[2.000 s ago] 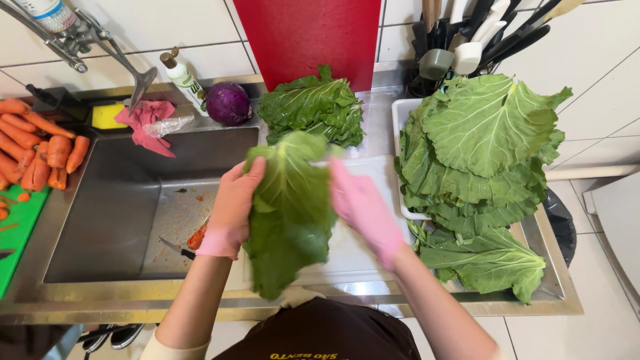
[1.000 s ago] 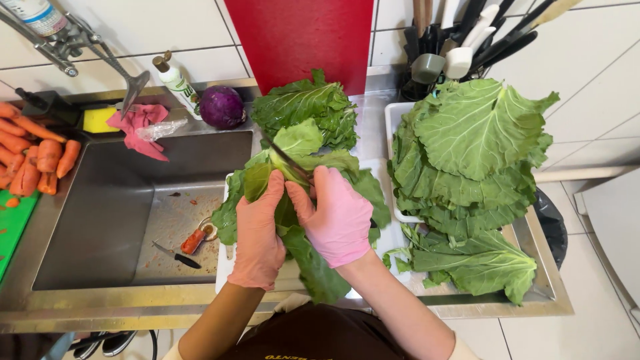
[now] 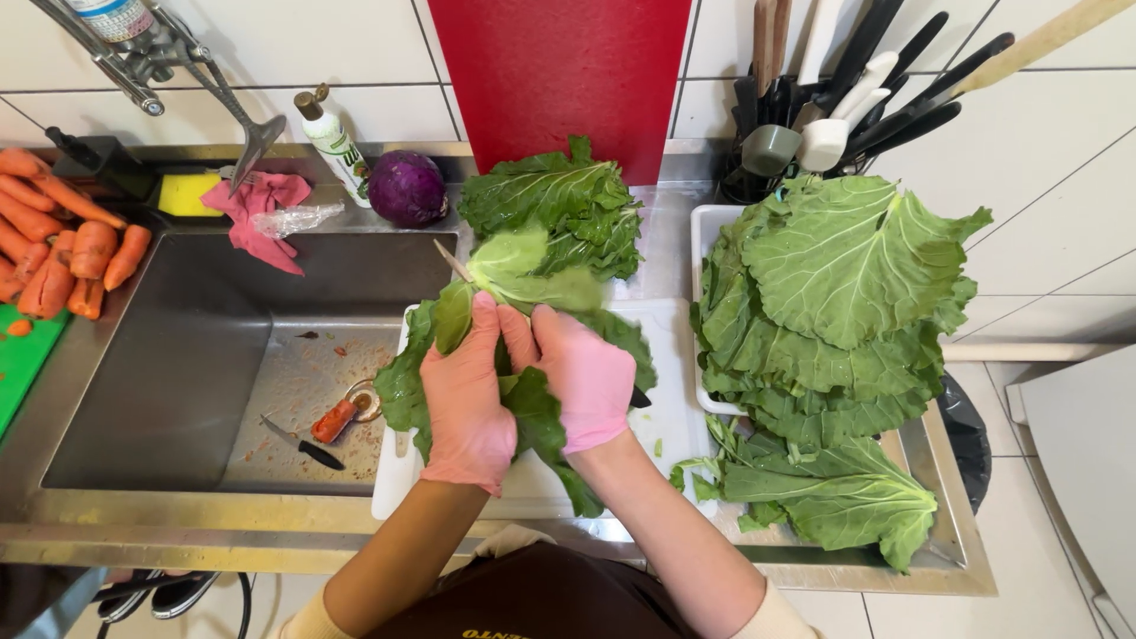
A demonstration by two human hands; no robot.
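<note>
Pink gloves cover both hands. My left hand (image 3: pixel 468 399) pinches a collard leaf (image 3: pixel 524 282) near its thick midrib. Against it, my right hand (image 3: pixel 581 377) has closed fingers on the same leaf and on a knife, whose blade tip (image 3: pixel 453 261) sticks out at the upper left; part of a black handle shows beside the right palm. Dark leaf parts hang under both hands over a white cutting board (image 3: pixel 670 355). Behind lies a pile of collard leaves (image 3: pixel 555 204). To the right, a tall stack of collard leaves (image 3: pixel 843 293) rests in a white tray (image 3: pixel 701 257).
At left is a steel sink (image 3: pixel 177 355) holding a small knife (image 3: pixel 306 444) and a carrot piece (image 3: pixel 334 422). Around it are carrots (image 3: pixel 80 248), a purple cabbage (image 3: pixel 407 188), a bottle (image 3: pixel 335 146) and a pink cloth (image 3: pixel 257 213). A loose leaf (image 3: pixel 834 497) lies at front right.
Two seconds ago the leaf was spread out and my right hand was blurred at its right edge. Since then both hands have come together on it, and it is now folded or bunched.
</note>
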